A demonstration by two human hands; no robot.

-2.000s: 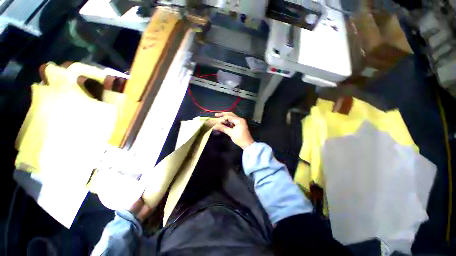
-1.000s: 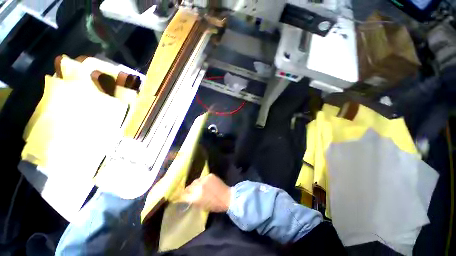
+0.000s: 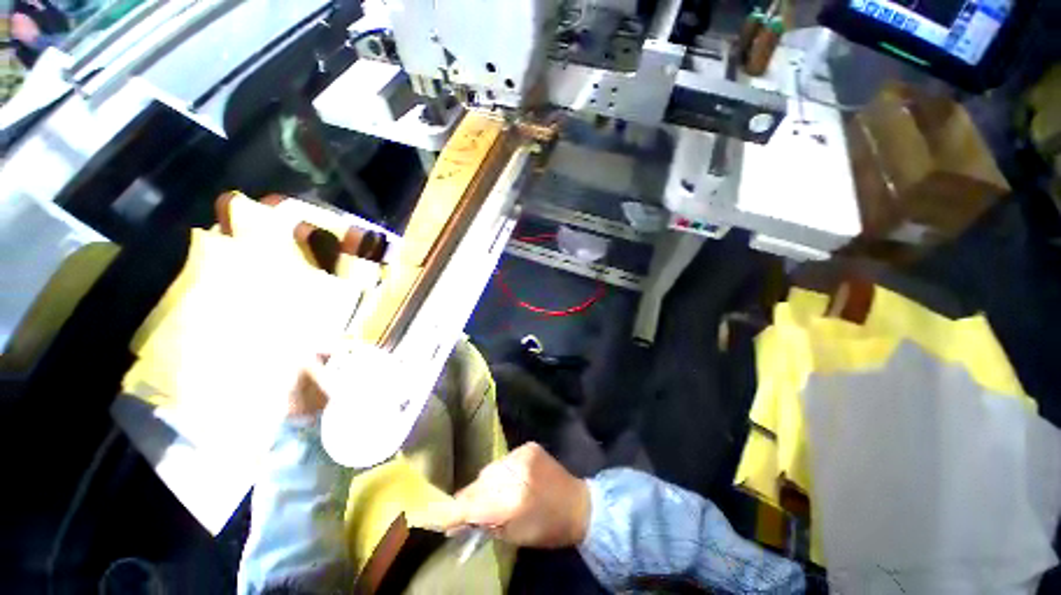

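A yellow panel piece (image 3: pixel 396 494), folded open like a sleeve, lies over my lap below the rounded end of the white machine arm (image 3: pixel 363 421). My right hand (image 3: pixel 529 494) is closed on its near edge; a small silvery thing, perhaps snips, shows under the fingers. My left hand (image 3: pixel 308 389) is at the left side of the arm end, partly hidden by it and washed out, so its hold cannot be told. A narrow orange-yellow template (image 3: pixel 448 192) with handwriting lies along the arm.
Yellow panels with brown tabs (image 3: pixel 209 314) are stacked at left. More yellow panels (image 3: pixel 785 384) lie at right under a grey-white sheet (image 3: pixel 919 465). The sewing head (image 3: pixel 477 47) is ahead, a control screen (image 3: pixel 919 29) upper right, a cardboard box (image 3: pixel 931 163) below it.
The view has tilted up, showing the sewing head and screen. My left hand has come into sight beside the arm end. The yellow piece now lies lower, partly behind the arm end.
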